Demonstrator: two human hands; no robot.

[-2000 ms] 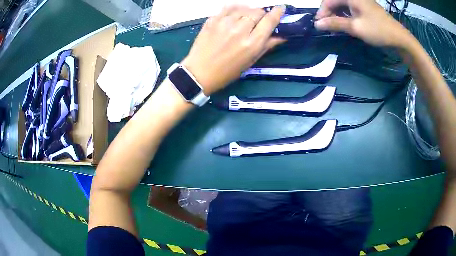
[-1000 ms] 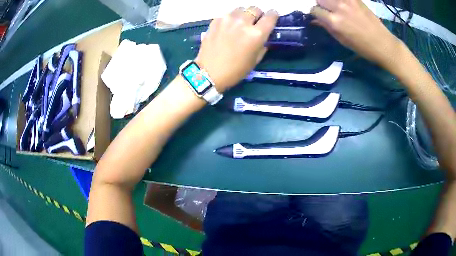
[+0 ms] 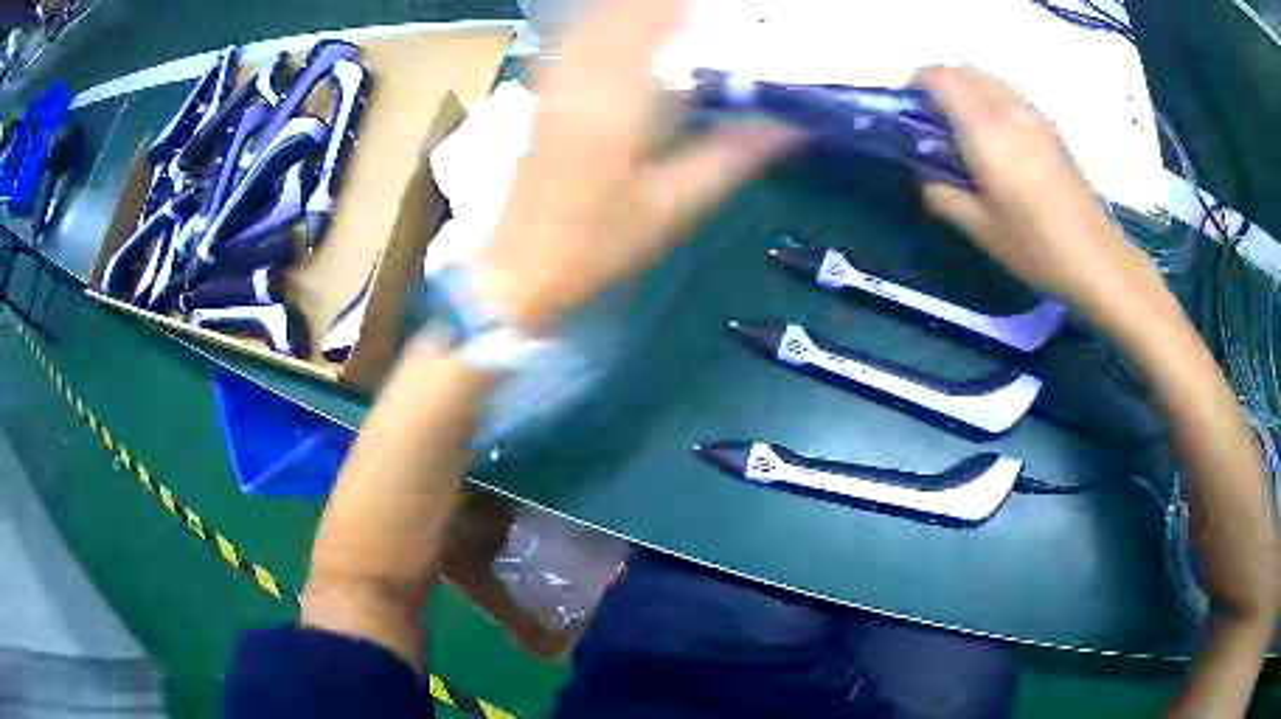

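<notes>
My right hand (image 3: 1004,176) holds the rear end of a dark pen, or pens, (image 3: 843,113) above the far side of the bench; blur hides how many. My left hand (image 3: 604,197) is motion-blurred beside the pen's front part, thumb spread from the fingers, fingertips cut off or lost at the top edge; no thing shows in it. Three black and white pens lie in a row below, tips to the left: an upper pen (image 3: 934,302), a middle pen (image 3: 906,382) and a near pen (image 3: 885,485). A black cable leaves the near pen's rear.
A cardboard tray (image 3: 401,267) with several piled pens stands at left. A white cloth (image 3: 485,162) lies beside it, partly behind my left arm. A large white sheet (image 3: 1040,56) lies at the far side. Clear filament (image 3: 1180,541) is at right, near my right forearm.
The view has turned, so the tray and bench sit differently in the picture. My left hand has moved off the dark pen and opened. My right hand now grips the pen's rear.
</notes>
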